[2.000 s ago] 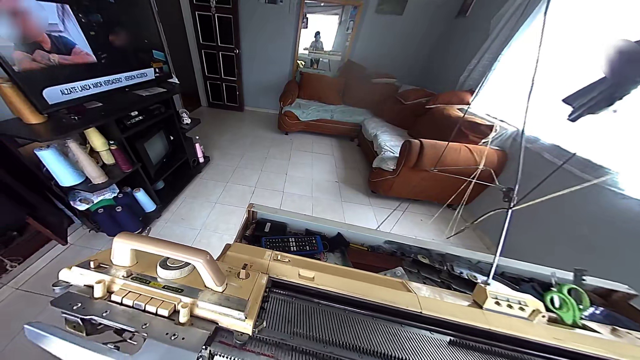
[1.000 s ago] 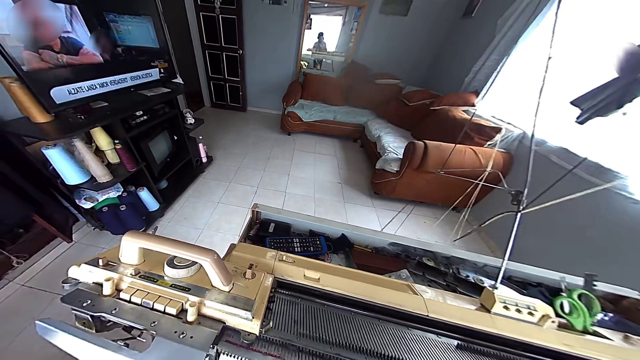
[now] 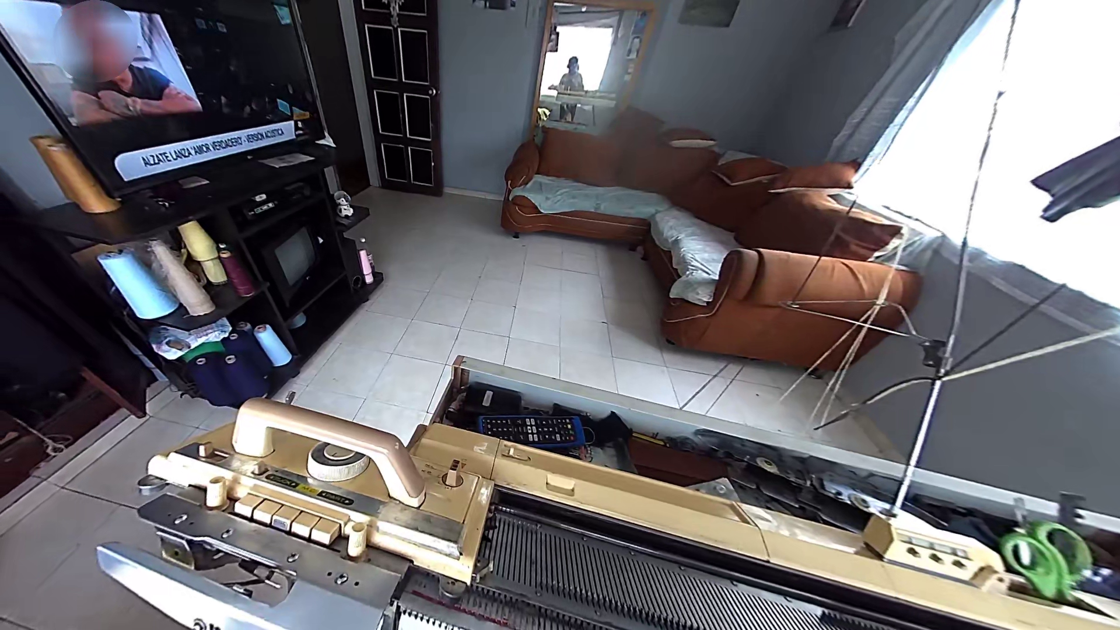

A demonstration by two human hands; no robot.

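Note:
Neither of my hands shows in the head view. A knitting machine fills the lower part of it. Its beige carriage (image 3: 350, 516) sits at the left end of the ribbed needle bed (image 3: 612, 560), with a curved carry handle (image 3: 328, 433), a round dial (image 3: 337, 461) and a row of push buttons (image 3: 287, 518). A metal arm plate (image 3: 262, 560) is fixed to the carriage's near side. The yarn tension mast (image 3: 932, 411) rises from a beige base (image 3: 932, 547) at the right. Green-handled scissors (image 3: 1046, 556) lie beside that base.
Behind the machine a tray (image 3: 665, 420) holds a blue-cased remote control (image 3: 532, 430) and loose tools. Yarn cones (image 3: 140, 284) stand on a black television stand (image 3: 271, 219) at the left. An orange-brown sofa (image 3: 787, 297) stands across the tiled floor (image 3: 490, 297).

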